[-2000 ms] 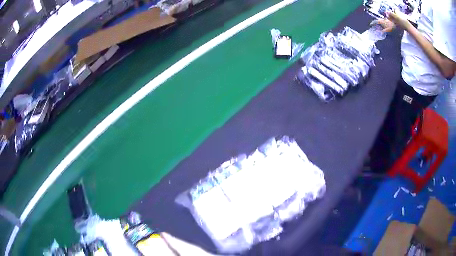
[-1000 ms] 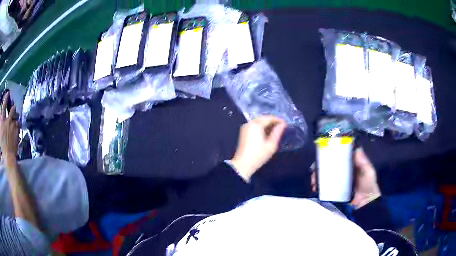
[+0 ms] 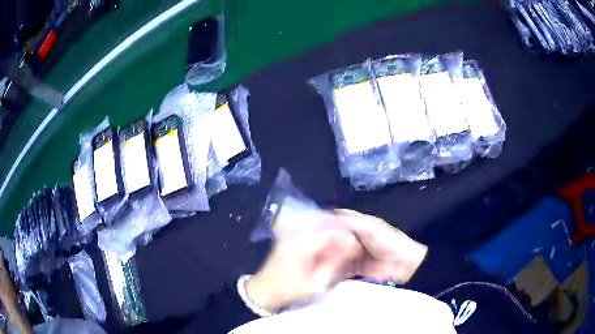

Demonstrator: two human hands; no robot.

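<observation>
My left hand (image 3: 303, 264), blurred and with a bracelet at the wrist, is closed around a phone-shaped unit in a clear plastic bag (image 3: 277, 202). The far end of the bag sticks out beyond my fingers, with a bit of white and yellow showing in it. My right hand (image 3: 388, 244) meets my left at the near end of the unit. Its fingertips are hidden and most of the unit is covered by the hands.
Bagged white-faced units (image 3: 362, 117) lie in an overlapping row ahead right; more units (image 3: 136, 163) lie on bags ahead left. A dark unit (image 3: 203, 45) lies on the green belt. Dark bagged stacks stand far left and upper right. A bagged circuit board (image 3: 127, 287) lies left, near another person's arm.
The view has turned and shifted right. My hands, apart a second ago with the bag at the left and the unit in the right, are now together, the unit in the bag.
</observation>
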